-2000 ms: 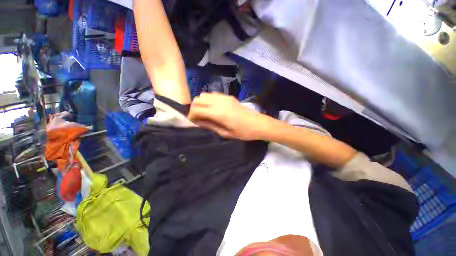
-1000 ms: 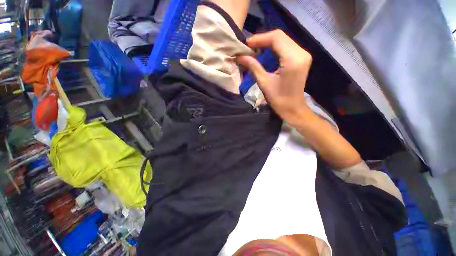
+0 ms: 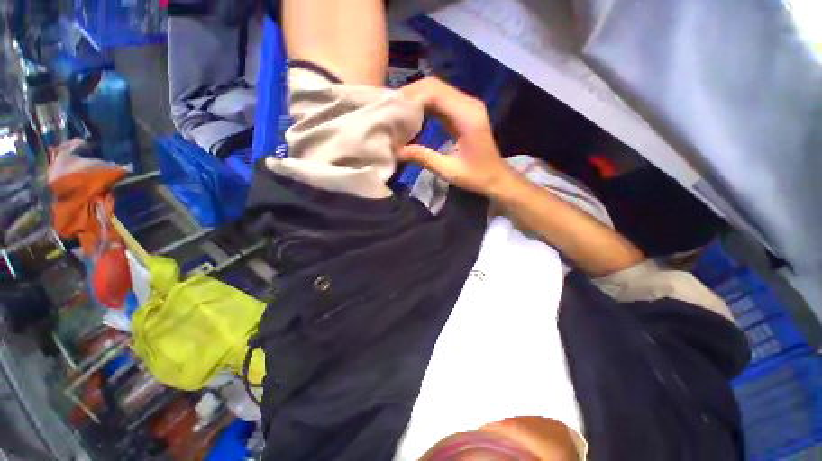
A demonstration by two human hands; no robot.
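The wearer's own black jacket (image 3: 360, 297) has its left sleeve turned back, showing a pale beige rolled cuff (image 3: 342, 126) with a thin black edge. My right hand (image 3: 469, 149) reaches across from the right, fingers and thumb at the cuff's inner side, gripping its cloth. My left forearm comes out of the cuff and runs off the top edge; my left hand is out of the picture.
Pale grey cloth (image 3: 712, 99) lies over the white machine table (image 3: 541, 54) at upper right. Blue crates (image 3: 775, 360) stand at lower right and beside the left arm. Lime-yellow cloth (image 3: 194, 329) and orange cloth (image 3: 81, 194) hang at left.
The left sleeve's beige part shows more than two seconds ago, when my right hand lay over it. Since one second ago, cuff and right hand have shifted left and slightly down in view.
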